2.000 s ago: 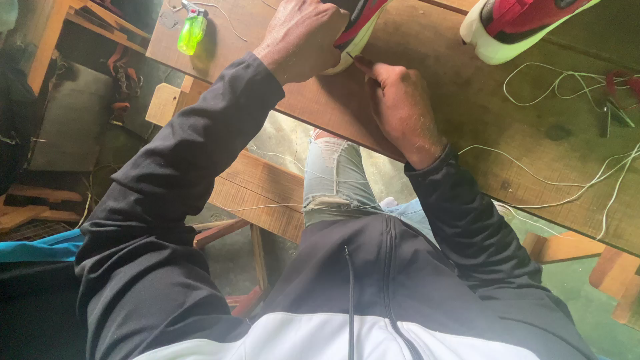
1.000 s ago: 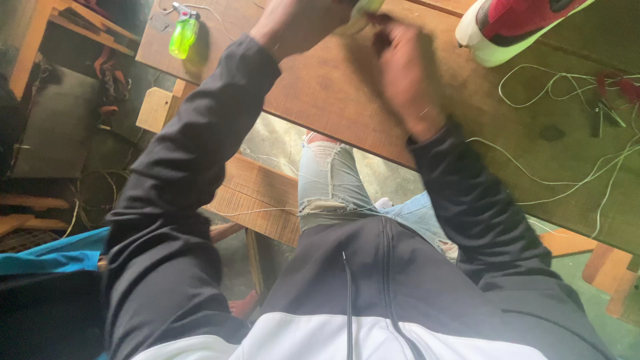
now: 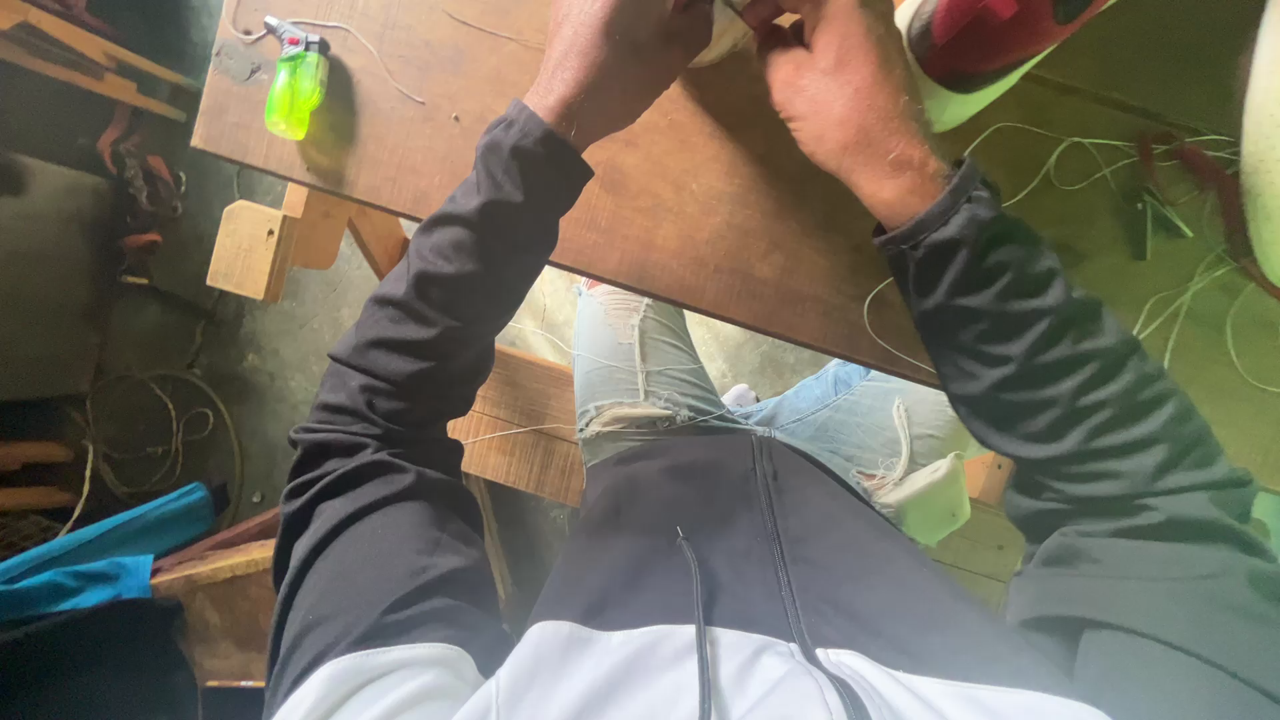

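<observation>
My left hand (image 3: 625, 65) is at the top edge of the view, its fingers closed around a shoe, of which only part of the pale sole (image 3: 722, 38) shows. Close by on the right, my right hand (image 3: 850, 100) touches that sole with thumb and index finger bent together; whether something thin is pinched there cannot be told. Beyond my right wrist stands another red shoe (image 3: 985, 40) with a white sole. White thread (image 3: 1080, 160) lies in loose loops on the wooden tabletop (image 3: 700, 220), beside a dark red cord (image 3: 1205, 180).
A green lighter (image 3: 297, 90) and a pale cord lie near the table's left corner. Part of a white sole (image 3: 1262, 150) shows at the right edge. Below the table are a slatted wooden seat (image 3: 525, 420), wooden beams (image 3: 250, 250), and a blue cloth (image 3: 110, 550) at lower left.
My right hand has moved up toward the top edge, and the shoe in my left hand now shows less. The view has shifted somewhat, bringing another sole in at the right.
</observation>
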